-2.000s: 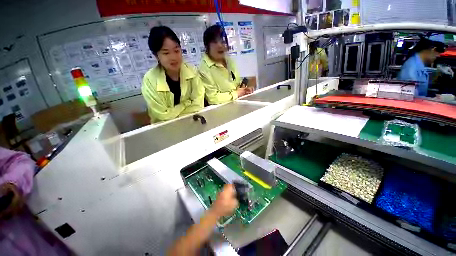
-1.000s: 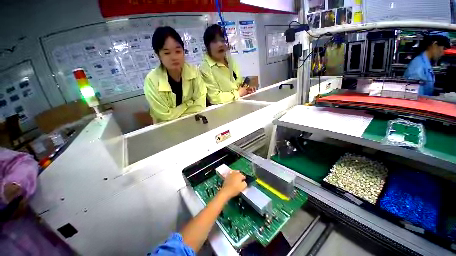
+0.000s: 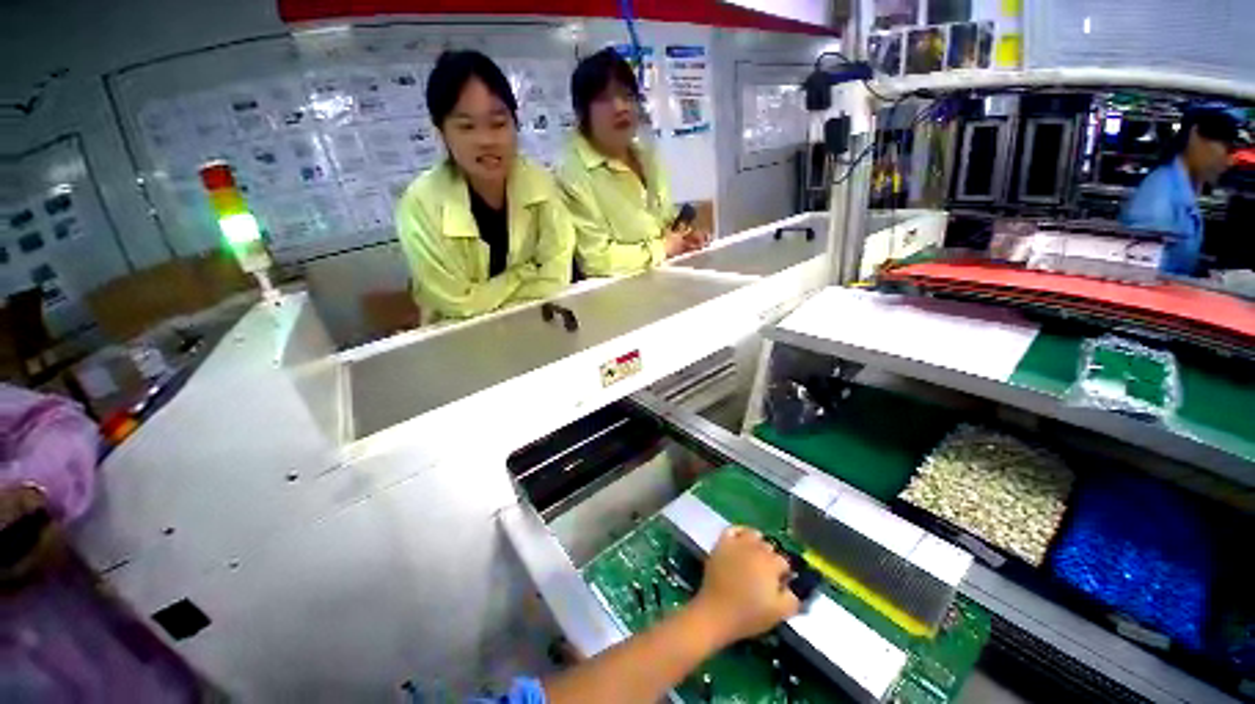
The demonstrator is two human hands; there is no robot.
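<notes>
The green circuit board (image 3: 950, 657) lies on the conveyor at the lower centre, its near part cut off by the frame. A long silver heat sink (image 3: 846, 644) crosses its middle. A taller finned heat sink block (image 3: 881, 547) stands near the far edge, with a yellow strip (image 3: 870, 597) along its foot. My left hand (image 3: 750, 585), with black finger coverings, is closed over the long heat sink and hides part of it. My right hand is not in view.
The white machine (image 3: 399, 550) stands left, its dark opening (image 3: 585, 454) beside the board. A conveyor rail (image 3: 730, 437) runs along the far side. Cream components (image 3: 991, 488) and blue components (image 3: 1135, 557) fill bins at right. Two people (image 3: 489, 234) in yellow-green jackets stand behind; a pink sleeve (image 3: 48, 454) shows left.
The board has moved right and nearer, away from the machine opening. My left hand has shifted along the heat sink, then moved right with the board.
</notes>
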